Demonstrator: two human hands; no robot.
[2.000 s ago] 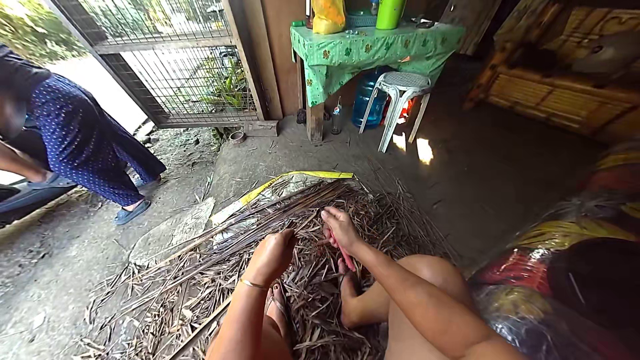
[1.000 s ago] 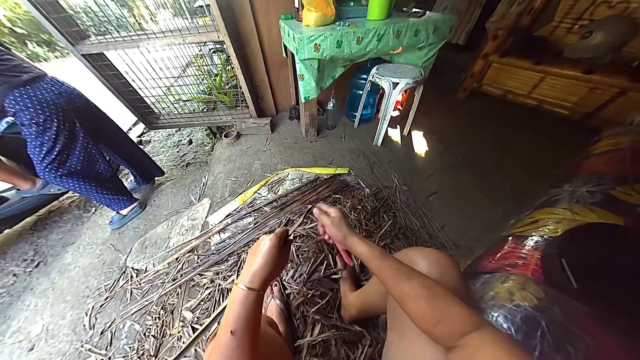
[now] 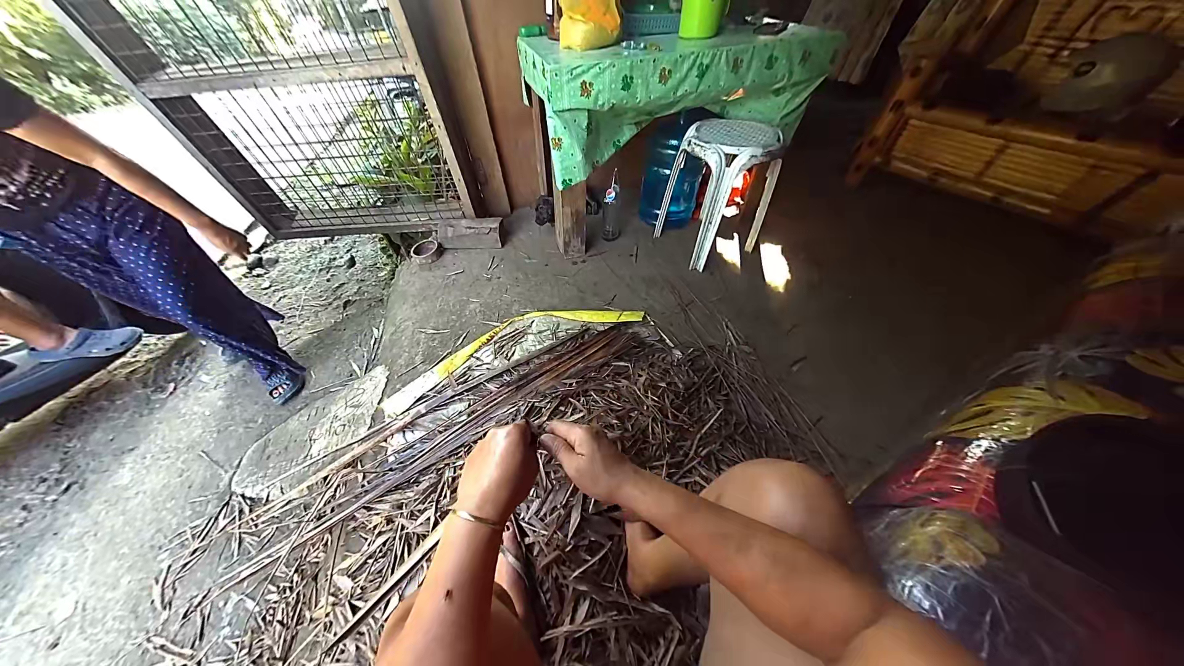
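My left hand (image 3: 499,470), a bangle on its wrist, is closed in a fist above a heap of dry brown leaf strips (image 3: 592,592). A long stalk (image 3: 393,583) runs from below that hand toward the lower left; the fist hides whether it is the thing held. My right hand (image 3: 585,458) meets the left at the fingertips, thumb and fingers pinched together; what lies between them is too small to tell. Beyond both hands, long thin dry stalks (image 3: 518,388) lie in a bundle across the heap, beside a yellow strip (image 3: 573,316).
A person in dark patterned trousers (image 3: 176,268) stands at the left. Ahead are a table with a green cloth (image 3: 684,69), a stool (image 3: 735,139), a blue water container (image 3: 661,176) and a glass bottle (image 3: 610,213). Plastic-wrapped bundles (image 3: 971,555) lie at the right.
My right hand has come up against my left; they were apart before. The red-handled thing seen below my right hand earlier is out of sight. The person at the left has moved, an arm now showing.
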